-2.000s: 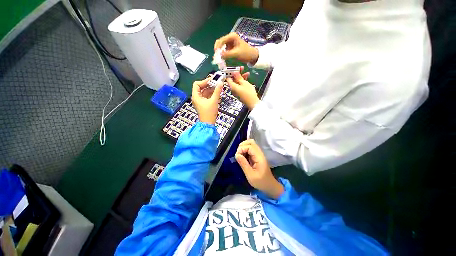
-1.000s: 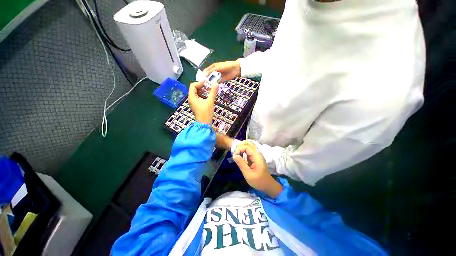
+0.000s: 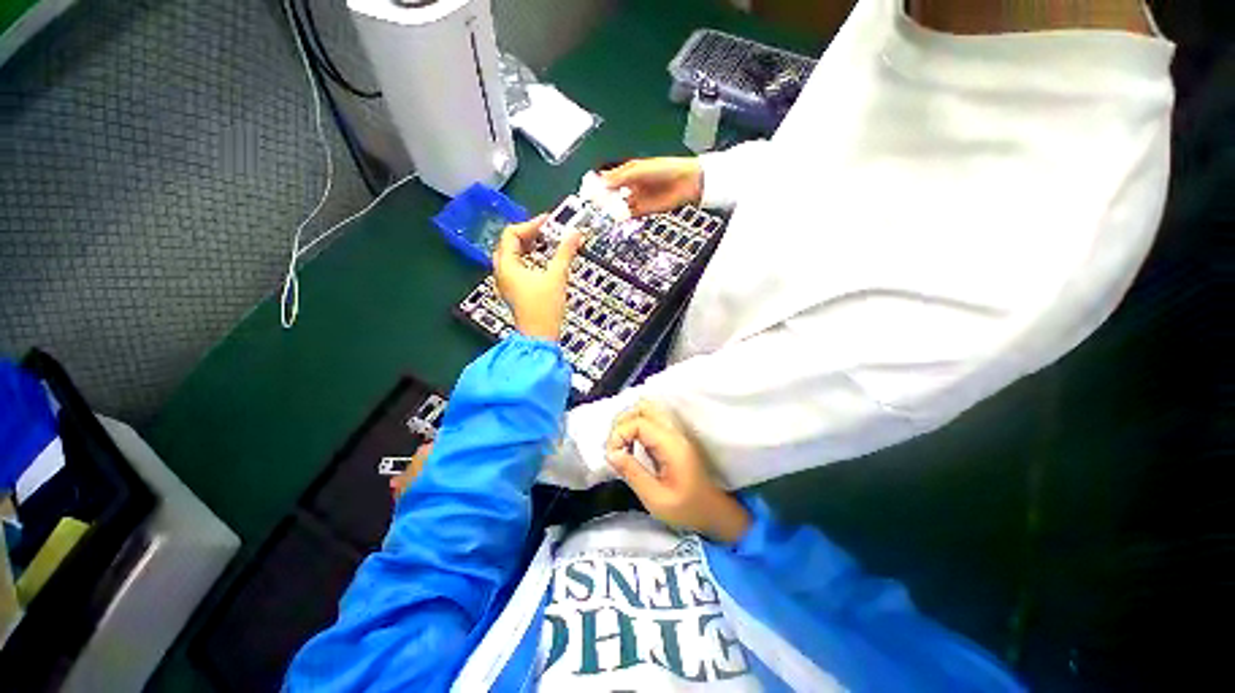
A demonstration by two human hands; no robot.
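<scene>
My left hand (image 3: 535,287) holds a small white-framed module housing (image 3: 566,217) at its fingertips above the full parts tray (image 3: 592,314). The tray is black, with tight rows of white-framed parts. My right hand (image 3: 670,474) is in front of my chest with thumb and fingers together; a tiny pale spot shows at the fingertips, too small to tell whether it is held. A black working tray (image 3: 355,467) lies to the left, partly hidden by my left sleeve. A white-framed part (image 3: 428,416) lies in it.
A person in a white top (image 3: 921,203) stands at right, one hand (image 3: 657,184) with a white wipe near my left hand, the other (image 3: 410,474) holding a part at the working tray. Blue bin (image 3: 481,224), humidifier (image 3: 440,102), bottle (image 3: 703,119) and black tote (image 3: 102,501) surround.
The second person's lower arm has reached left, past my hands, to the working tray with a part. Their wipe hand drew back from my left hand. My left hand still holds the housing.
</scene>
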